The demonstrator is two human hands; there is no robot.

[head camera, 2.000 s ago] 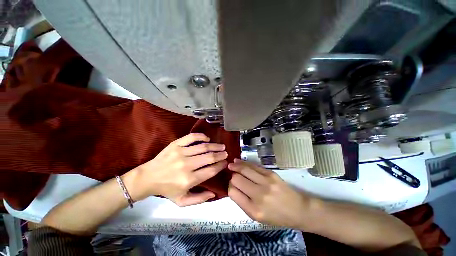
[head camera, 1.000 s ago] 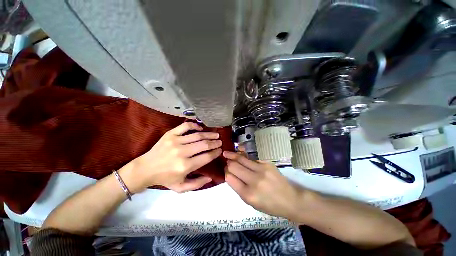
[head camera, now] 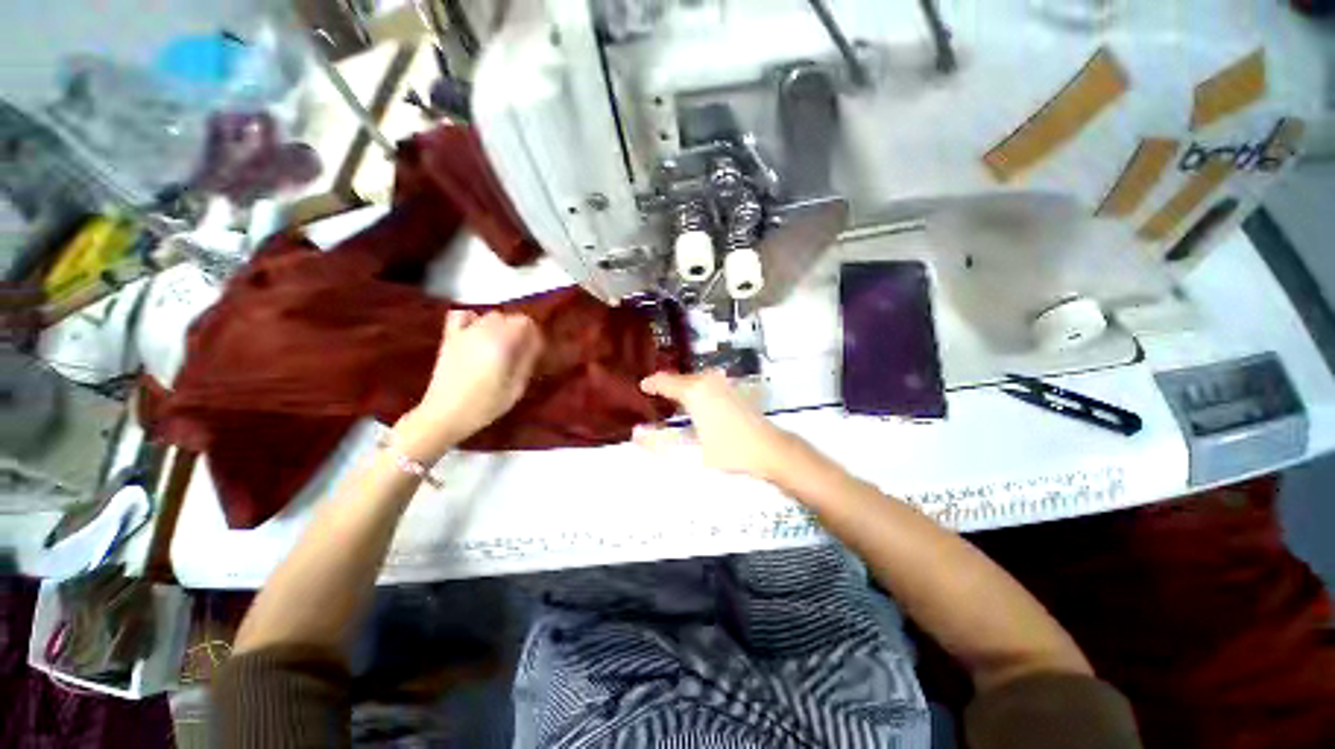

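A rust-brown ribbed garment piece lies on the white machine table, left of and under the white sewing machine head. My left hand is on the cloth, its fingers curled and gripping a bunch of it. My right hand pinches the cloth's end edge just below the presser foot area, thumb and fingers at the fold. The needle is too small and blurred to make out.
A dark purple phone lies flat right of the needle area. Black thread snips lie farther right, beside a grey tray. A printed scale runs along the front edge. Rust-brown cloth hangs below at right. Bins and supplies stand at left.
The view has pulled back and shows more of the table and machine. My left hand has moved left along the cloth, away from the foot, and curled. My right hand stays at the cloth's end.
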